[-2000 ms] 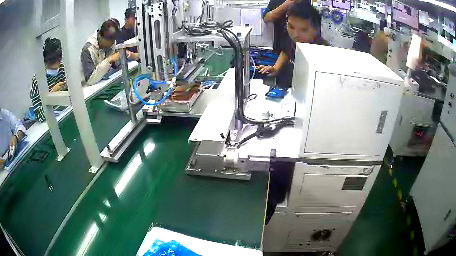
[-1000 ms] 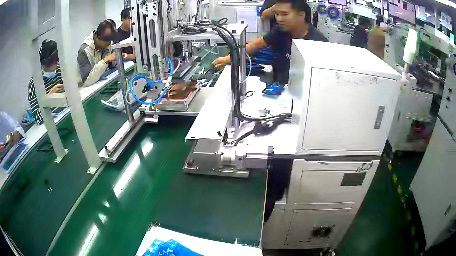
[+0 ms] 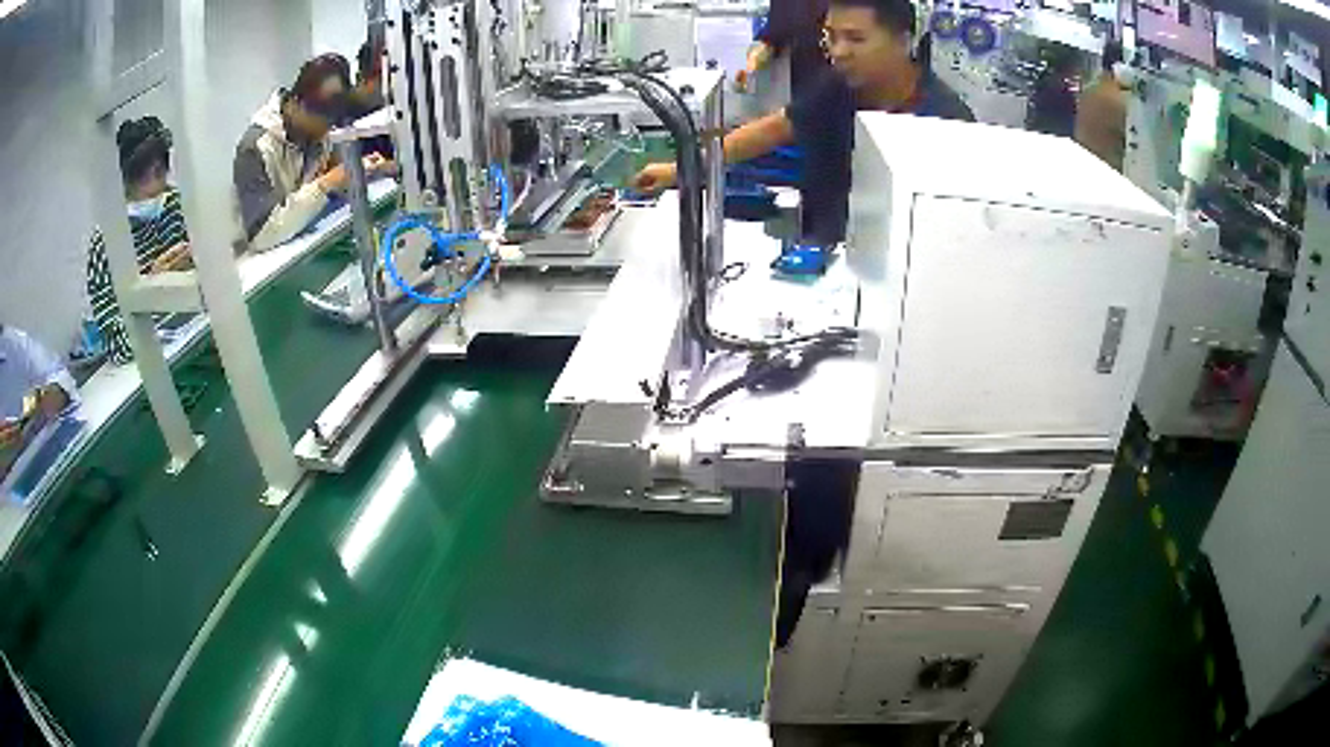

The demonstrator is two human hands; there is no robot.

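Neither my left hand nor my right hand is in the picture. Nearest in front of me, a crumpled heap of glossy blue film pieces [image 3: 503,724] lies on a white work board [image 3: 656,718] at the bottom edge of the head view, cut off by it. The board is at the near part of the green conveyor belt [image 3: 481,562], which reflects the lamps.
Beyond the belt stand the press machine [image 3: 442,132] with coiled blue hose [image 3: 438,260] and its reddish-brown pad [image 3: 591,216]. A white machine cabinet [image 3: 1006,321] is at right, white support posts [image 3: 234,292] at left. Several people work beyond; one reaches an arm [image 3: 744,142] towards the press.
The reddish-brown pad has moved back and right, away from the hose. The person behind the cabinet has turned and now reaches towards the press. The film heap has not moved.
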